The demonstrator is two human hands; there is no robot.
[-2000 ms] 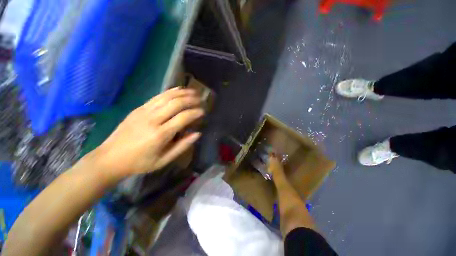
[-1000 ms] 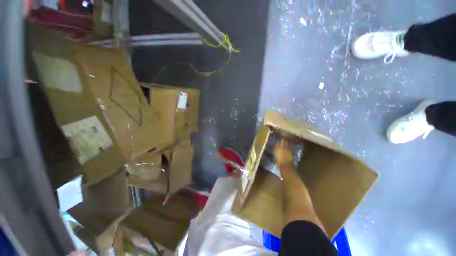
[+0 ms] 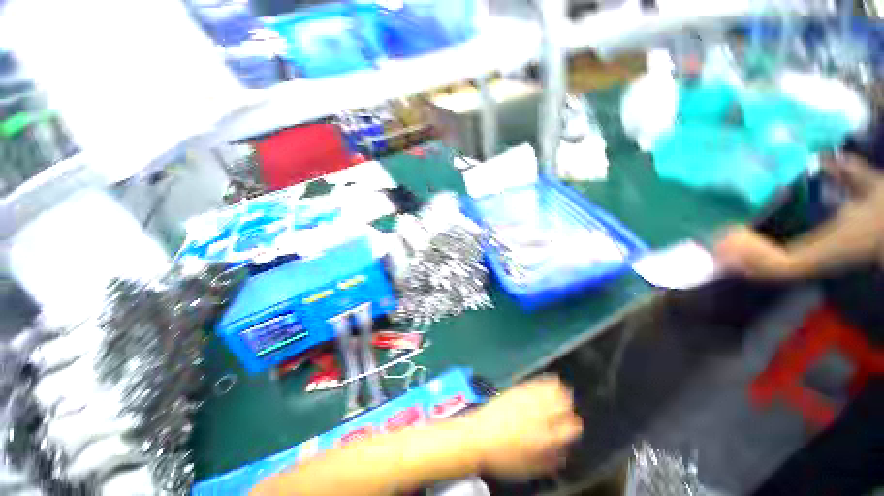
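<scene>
The picture is blurred. My left hand (image 3: pixel 531 426) reaches in from the lower left over the bench's front edge, its fingers curled; whether it holds anything cannot be told. My right hand is out of the picture. A bundle of grey cables (image 3: pixel 664 473) shows at the bottom edge, cut off by it. The blue test fixture (image 3: pixel 426 397) with red blocks lies partly behind my left forearm. The blue tester (image 3: pixel 308 300) stands behind it, with flat leads at its front.
A grey cable pile (image 3: pixel 441 271) lies between the tester and a blue basket (image 3: pixel 557 291) of cables. White and grey bundles (image 3: pixel 145 368) are stacked left. Another person's hand (image 3: pixel 756 254) is at right by a white item (image 3: pixel 677 265), above a red stool (image 3: pixel 814 363).
The view has swung up from the floor and cardboard box to the bench. My right hand, earlier inside the box, has left the picture. My left hand is now over the bench edge.
</scene>
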